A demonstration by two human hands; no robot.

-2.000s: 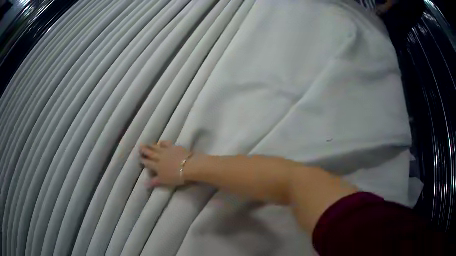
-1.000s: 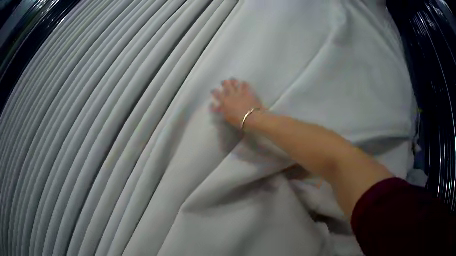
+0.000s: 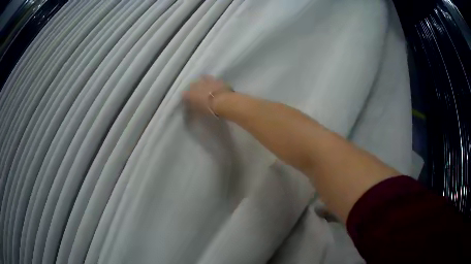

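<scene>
A wide pale grey cloth (image 3: 330,56) fills most of the head view. Its left part lies in long, close parallel folds (image 3: 77,118) with dark gaps between them; its right part is loose and rumpled. My right hand (image 3: 205,95), bare and with a thin bracelet, lies on the cloth just right of the last folds. The hand is blurred, so whether its fingers grip the cloth is not clear. My forearm and dark red sleeve cover the lower right cloth. My left hand is not in view.
A rack of thin, shiny dark rods (image 3: 448,129) stands along the right edge. More dark, shiny rods (image 3: 23,38) show at the top left corner. A bit of floor with a yellow mark (image 3: 419,114) shows between the cloth and the right rods.
My right hand first moved up and right from the folds, then left to the fold edge. The loose cloth has shifted and its creases have changed. The dark figure at the top right is gone.
</scene>
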